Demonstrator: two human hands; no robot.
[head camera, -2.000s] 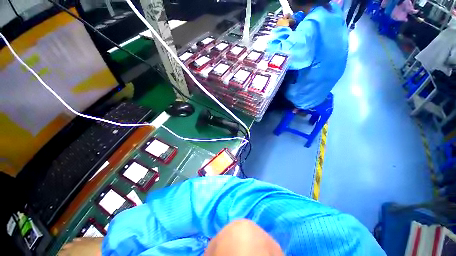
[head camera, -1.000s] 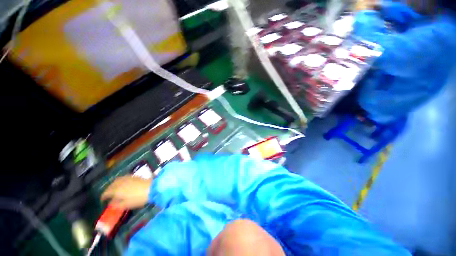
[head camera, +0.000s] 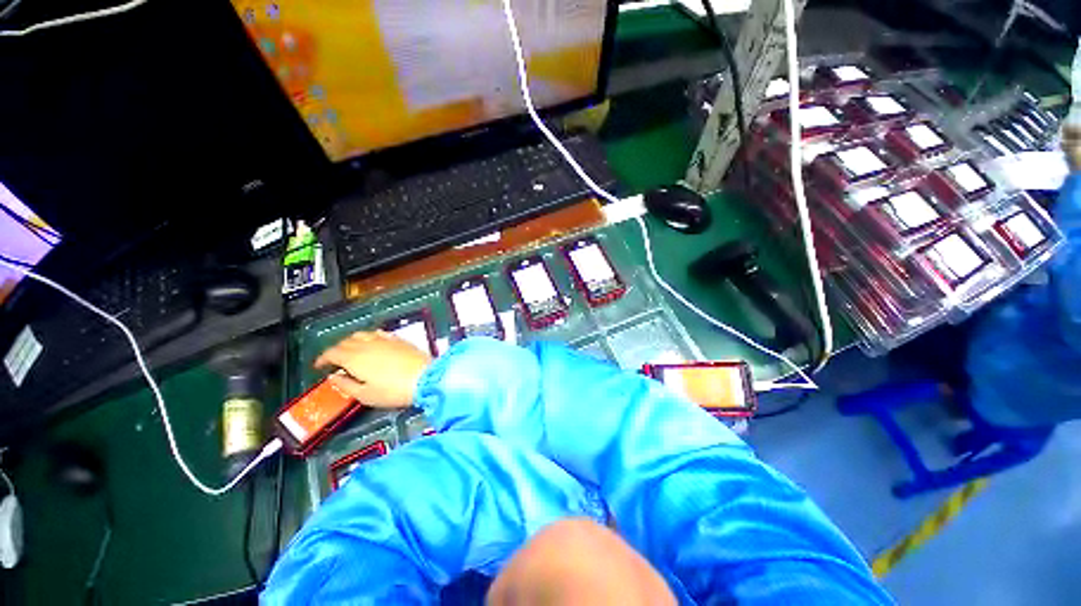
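My right hand (head camera: 377, 369) reaches across to the left, with thumb and fingers on the upper right end of a red-edged smartphone (head camera: 318, 412) with a lit orange screen. A white cable (head camera: 231, 483) runs into its lower left end. This phone lies over the left edge of a clear blister tray (head camera: 652, 337). Several phones with white faces, such as one (head camera: 539, 290), sit in the tray's back row. Another orange-lit phone (head camera: 705, 387) lies at the tray's right end, with a white cable at its right side. My left hand is not visible; its sleeve passes under my right arm.
A keyboard (head camera: 456, 201) and monitor (head camera: 439, 65) stand behind the tray. A mouse (head camera: 678, 208), a black handheld scanner (head camera: 753, 290) and stacked phone trays (head camera: 877, 278) are at right. A tool with a yellowish section (head camera: 242, 424) is at left. A person's blue sleeve and blue stool (head camera: 919, 432) are far right.
The view has swung left and steadied. My right hand moved from the tray's near left to the orange-lit phone, which was largely out of view two seconds ago.
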